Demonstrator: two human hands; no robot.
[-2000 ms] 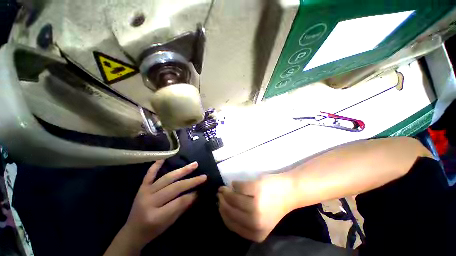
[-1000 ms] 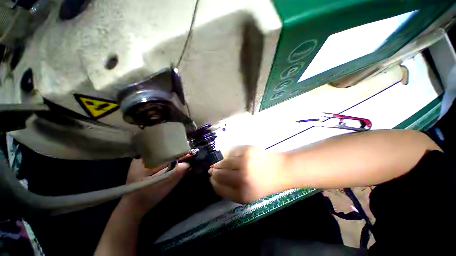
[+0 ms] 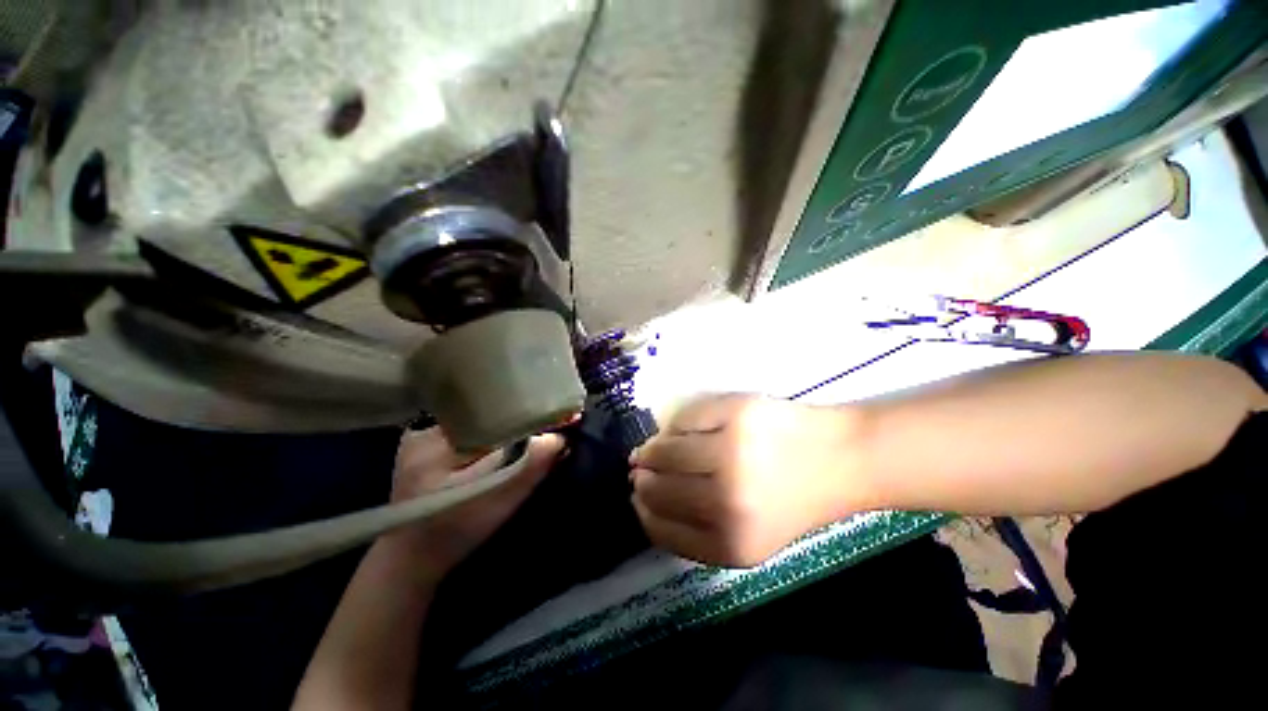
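Note:
The black garment (image 3: 556,521) lies under and left of the needle area and hangs toward the table's front edge. My left hand (image 3: 466,479) rests on it behind the curved cream guard, its fingers partly hidden by the guard and the tension knob. My right hand (image 3: 716,479) is beside the black ribbed knob (image 3: 636,427), fingertips pinched at the cloth's right edge. The needle and presser foot are hidden behind the head. Red-handled thread snips (image 3: 1015,325) lie on the white machine bed (image 3: 834,340).
The cream machine head (image 3: 668,153) fills the top, with the tension knob (image 3: 501,375) and curved guard (image 3: 320,539) low in front. The green control panel (image 3: 862,181) is at upper right. A green measuring strip (image 3: 779,576) edges the table below my right arm.
Since the oldest frame, both hands have moved up closer to the foot area, and my left hand has gone behind the guard. The view has shifted; the table's green front edge now shows.

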